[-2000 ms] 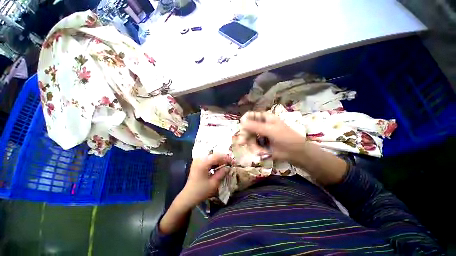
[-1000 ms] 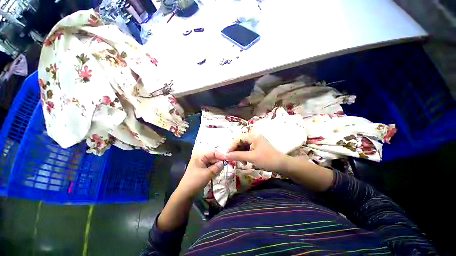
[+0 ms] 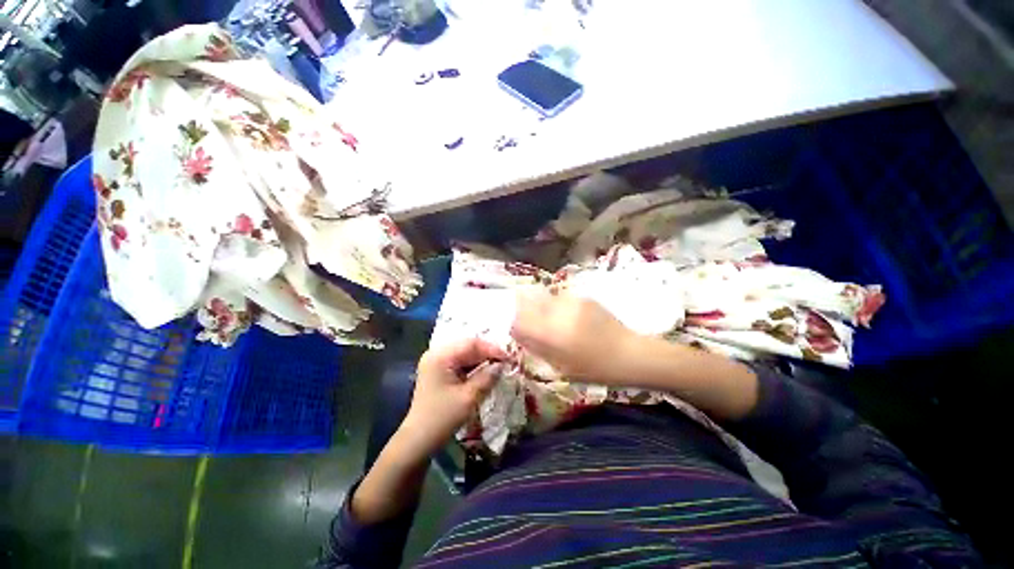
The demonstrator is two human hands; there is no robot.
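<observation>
A cream floral garment (image 3: 778, 302) lies bunched across my lap, its right end spread to the right. My left hand (image 3: 454, 383) pinches a small fold of it between thumb and fingers. My right hand (image 3: 562, 331) is close to the right of the left fingertips, over the cloth, slightly blurred, fingers curled. No needle or thread can be made out, and I cannot tell what the right fingers hold.
A second floral garment pile (image 3: 167, 222) drapes over a blue crate (image 3: 122, 378) at left and the table edge. On the white table (image 3: 712, 78) lie a smartphone (image 3: 540, 87) and several small dark bits (image 3: 506, 142). Another blue crate (image 3: 890, 222) stands under the table.
Two seconds ago my right hand was raised and blurred; it then came down to the left fingertips. Now it is slightly apart from them again. My left hand stays on the fold.
</observation>
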